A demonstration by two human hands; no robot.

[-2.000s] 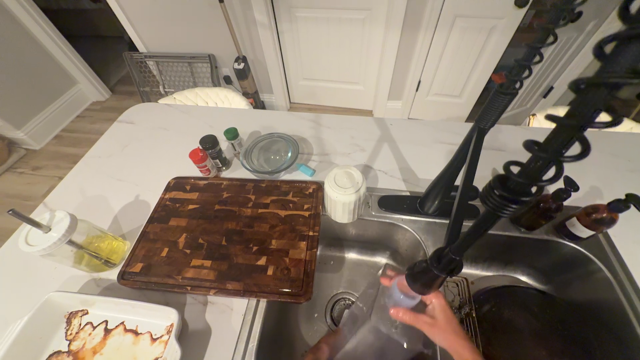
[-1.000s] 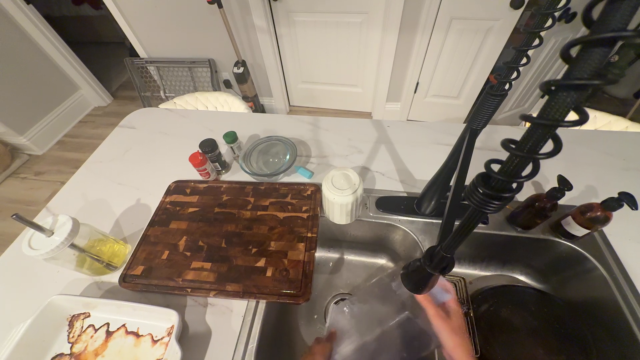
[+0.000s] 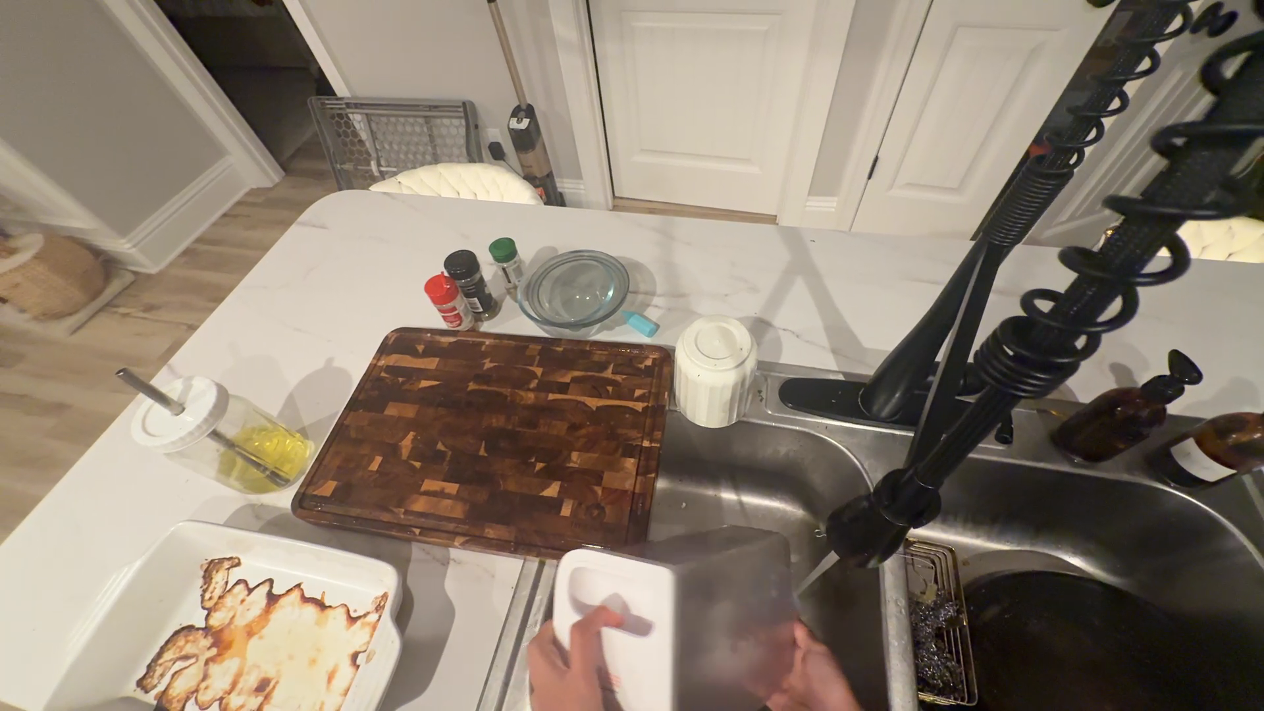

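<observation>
A translucent, box-shaped plastic container (image 3: 736, 602) with a white end piece (image 3: 617, 612) is tilted over the left basin at the bottom centre. My left hand (image 3: 573, 664) grips the white end, fingers at its oval recess. My right hand (image 3: 812, 671) holds the container's right side, partly blurred. Just to the right, the black spray head of the faucet (image 3: 874, 523) points down, and a thin stream of water (image 3: 818, 571) runs from it toward the container. A dark wooden cutting board (image 3: 494, 439) lies behind the container, overlapping the sink's left edge.
A stained white baking dish (image 3: 380, 632) and a jar of yellow liquid (image 3: 242, 444) stand left. Spice bottles (image 3: 472, 286), a glass bowl (image 3: 575, 288) and an upturned white cup (image 3: 716, 370) sit behind. The right basin holds a dark pan (image 3: 1076, 642) and wire rack (image 3: 938, 622); pump bottles (image 3: 1116, 420) stand beyond.
The container has come up out of the left basin and turned, so its white end now shows. My right hand has left the spray head, which it held two seconds ago, and moved onto the container.
</observation>
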